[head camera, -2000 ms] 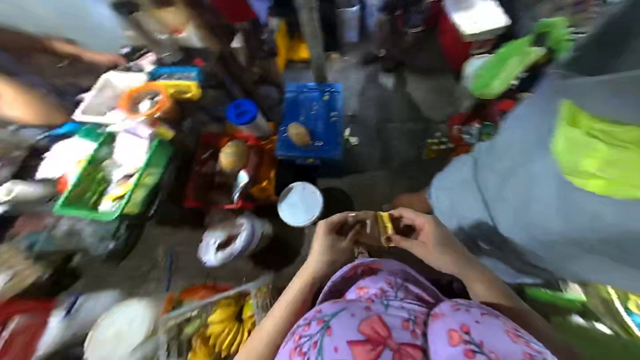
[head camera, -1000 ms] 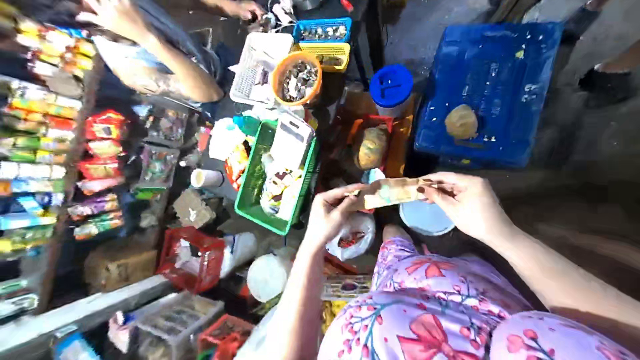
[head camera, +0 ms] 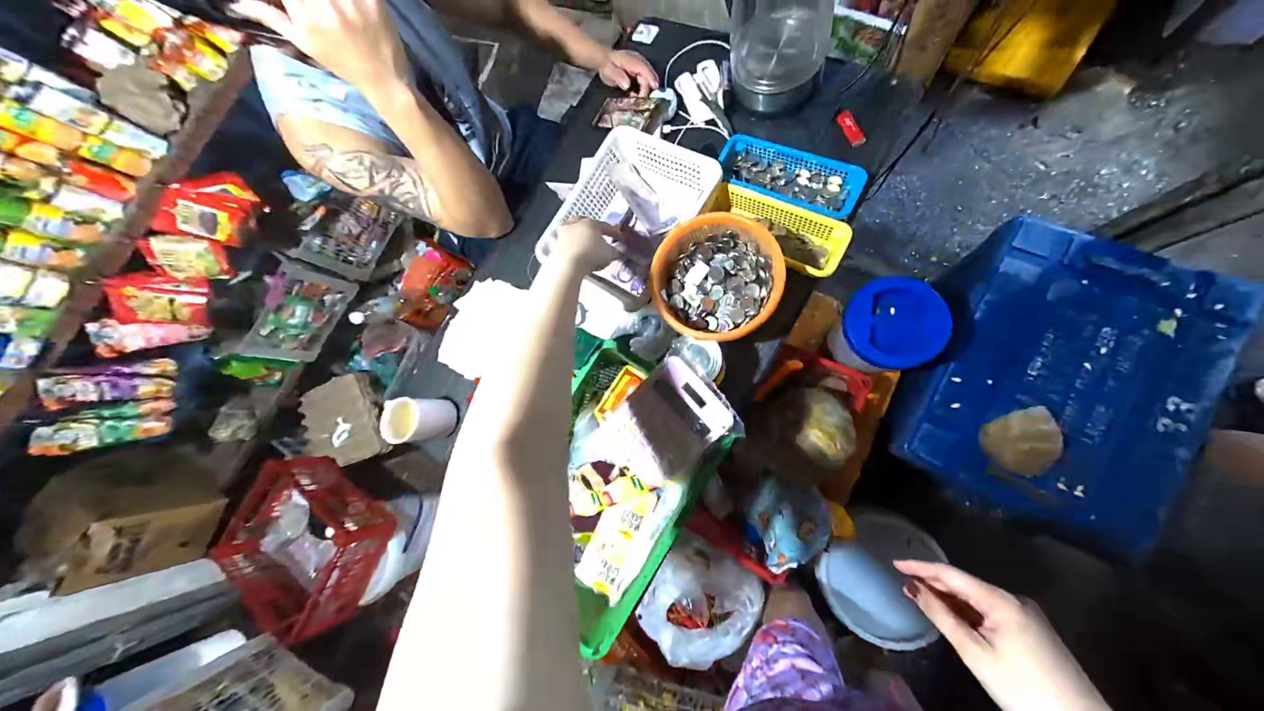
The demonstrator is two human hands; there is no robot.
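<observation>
My left arm is stretched forward, and my left hand (head camera: 590, 245) reaches into a white plastic basket (head camera: 657, 148) that holds banknotes. Its fingertips are partly hidden, so I cannot tell whether they grip a note. Just right of that basket stands an orange bowl (head camera: 664, 296) full of coins. Behind the bowl are a blue basket (head camera: 859, 178) with coins and a yellow basket (head camera: 839, 247). At the lower right, my right hand (head camera: 963, 602) hangs over a round white lid (head camera: 879, 573), fingers apart, with nothing seen in it.
A green basket (head camera: 681, 513) with packets lies below the bowl. To the right are a tub's blue lid (head camera: 897, 321) and a blue plastic crate (head camera: 1096, 346). A red crate (head camera: 296, 543) stands lower left. Another person's tattooed arm (head camera: 365, 178) and a hand (head camera: 628, 71) are at the upper left.
A second ago both my hands held a banknote between them. Now they are apart: the left has moved forward to the white basket, and the right has let go of the note.
</observation>
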